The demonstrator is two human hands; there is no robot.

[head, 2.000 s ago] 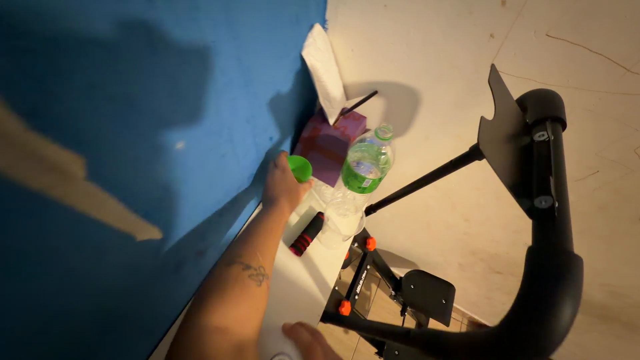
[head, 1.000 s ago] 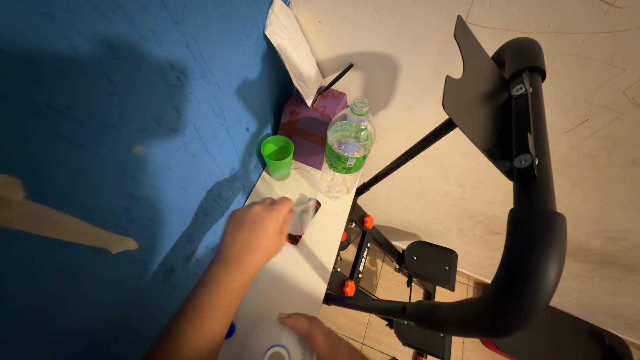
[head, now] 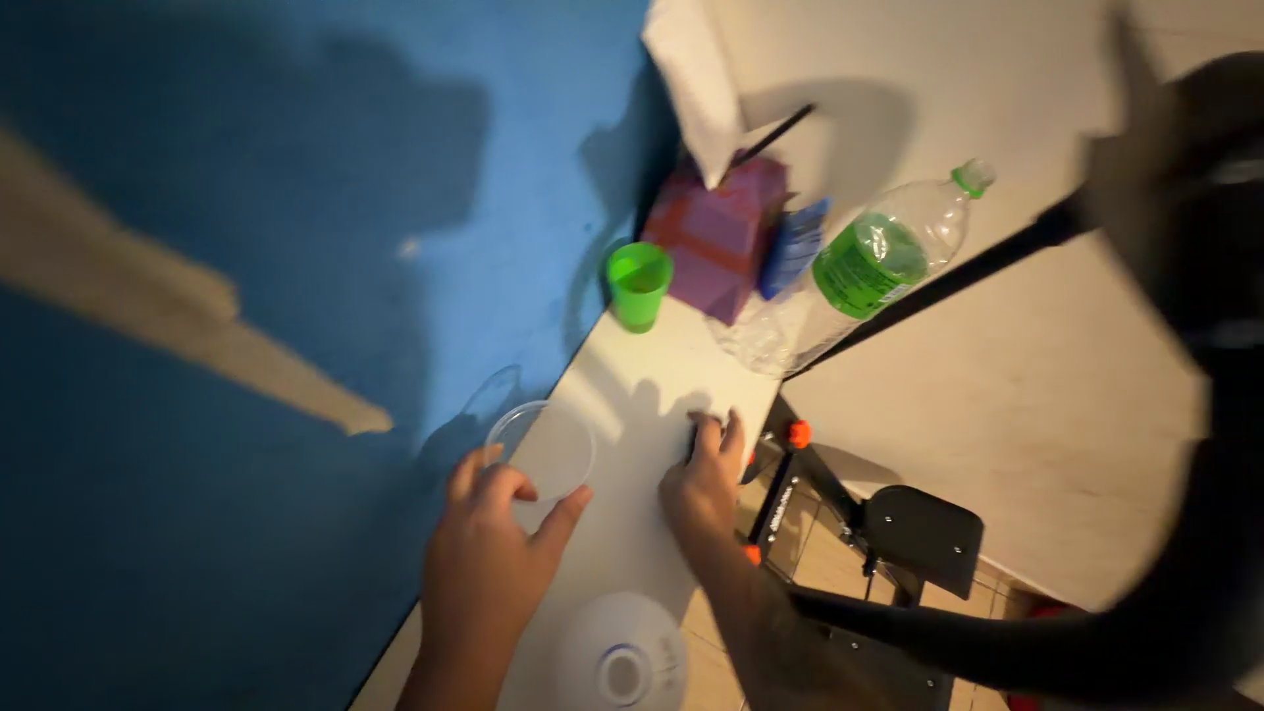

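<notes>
My left hand [head: 494, 523] holds a clear, round plastic lid or shallow container [head: 543, 449] by its near edge, over the white tabletop's left side. To its right, my right hand [head: 706, 484] reaches over the narrow table [head: 632, 533]; a dark thing shows at its fingertips, mostly hidden, so its grip is unclear. A green plastic cup [head: 640, 286] stands farther back by the blue wall. Beside it are a purple tissue box [head: 716, 242], a blue packet [head: 795, 247] and a clear plastic bottle with a green label [head: 879, 257], which leans right.
A white, round-shouldered container [head: 622, 657] stands at the table's near end. Right of the table is a black-framed machine with orange knobs [head: 798, 433] and a thick curved bar [head: 1155, 612]. A blue wall [head: 296, 513] borders the left.
My left hand has left the green cup, where it was two seconds ago, and now holds the clear round piece. My right hand has moved forward from the near end. The bottle now leans right.
</notes>
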